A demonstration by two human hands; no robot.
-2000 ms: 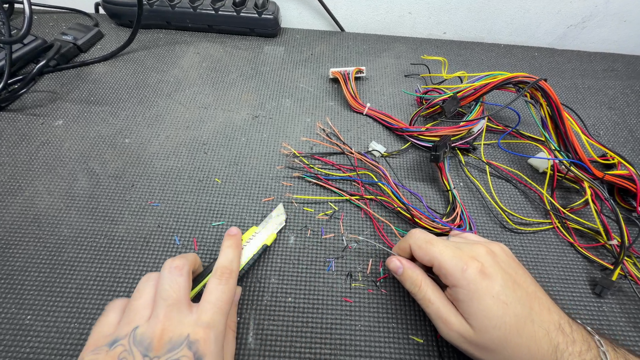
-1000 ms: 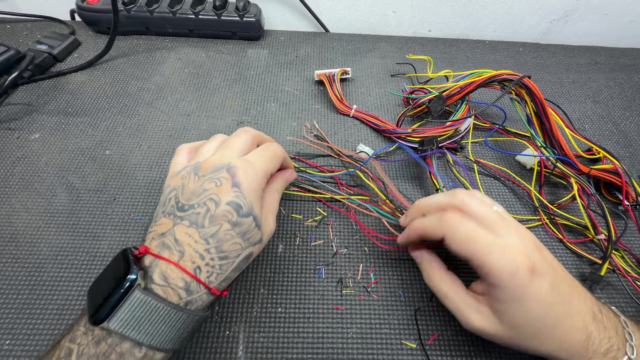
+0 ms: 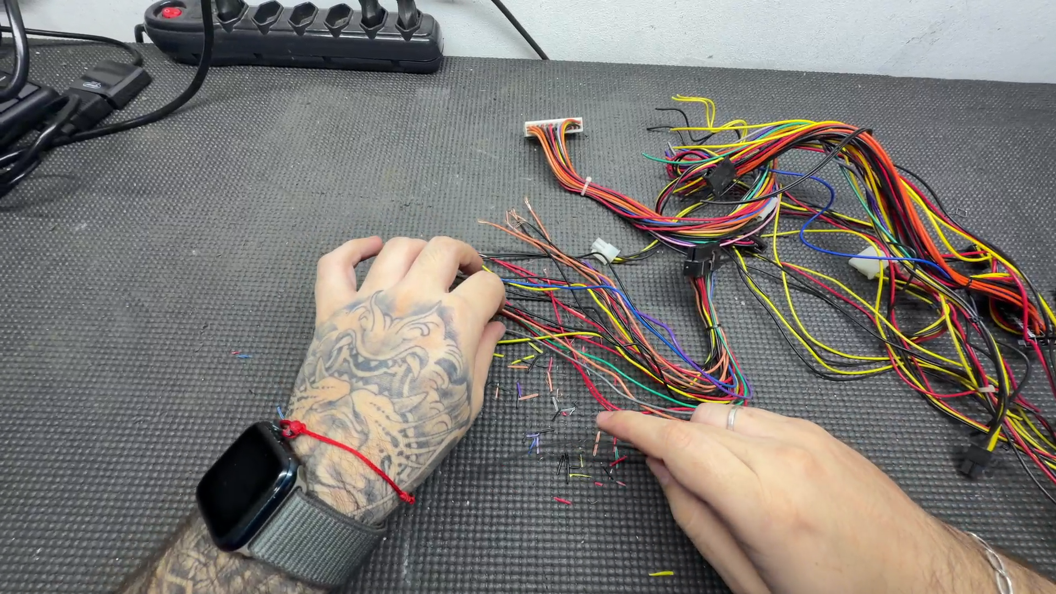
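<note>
My tattooed left hand (image 3: 404, 330) lies over the left ends of a fan of coloured wires (image 3: 602, 313), its fingertips hidden, so its hold on them cannot be made out. My right hand (image 3: 759, 478) rests at the lower edge of the same wires, index finger extended, with its ring finger by the bend of the bundle. Between the hands are scattered offcuts of wire insulation (image 3: 535, 441). Behind the fan, a wire harness (image 3: 660, 223) ends in a white connector (image 3: 554, 127). A small white plug (image 3: 605, 251) and a black connector (image 3: 702, 260) lie beside the wires. No knife shows.
A black power strip (image 3: 297, 37) stands at the back left against the wall. Black cables with plugs (image 3: 103, 95) lie at the far left. More tangled harness (image 3: 932, 272), with a white connector (image 3: 868, 262) and a black one (image 3: 975, 460), spreads over the textured black mat (image 3: 247, 231) at right.
The utility knife that was in my left hand two seconds ago is out of view. My left hand has moved onto the wire ends. My right hand has stayed near the bundle.
</note>
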